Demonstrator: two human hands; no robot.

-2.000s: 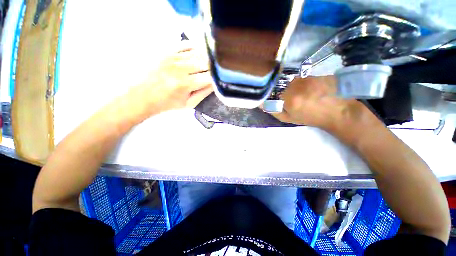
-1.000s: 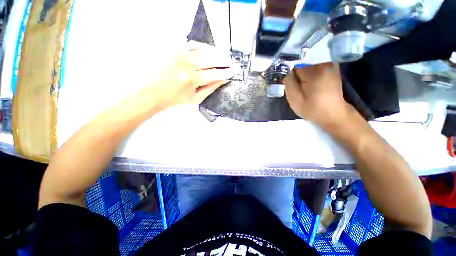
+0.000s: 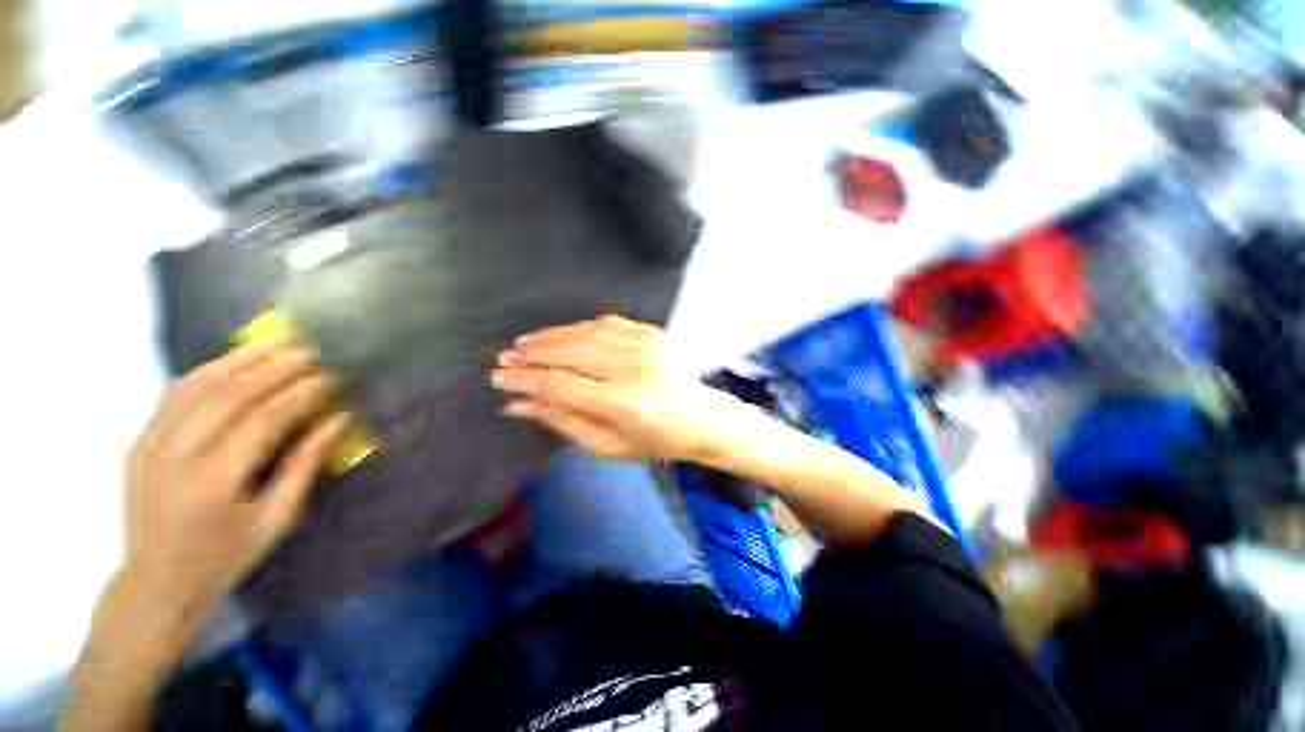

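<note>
The frame is blurred. A large dark garment panel lies over the white table in front of the machine head and hangs over the front edge towards my lap. My left hand lies over the panel's left part with a yellow strip under its fingers; the strip shows on both sides of them. My right hand lies flat on the panel's right part, fingers pointing left, gripping nothing that I can see. The machine head is a pale blur above the panel.
Red-orange scissor handles and black scraps lie on the table beyond the panel. Blue crates stand below the table's right edge. A red stool is further right. A person in dark clothes shows at lower right.
The view has swung to the right. The panel now lies spread wide before me. Both hands have left the needle area, and a yellow strip now shows under my left hand.
</note>
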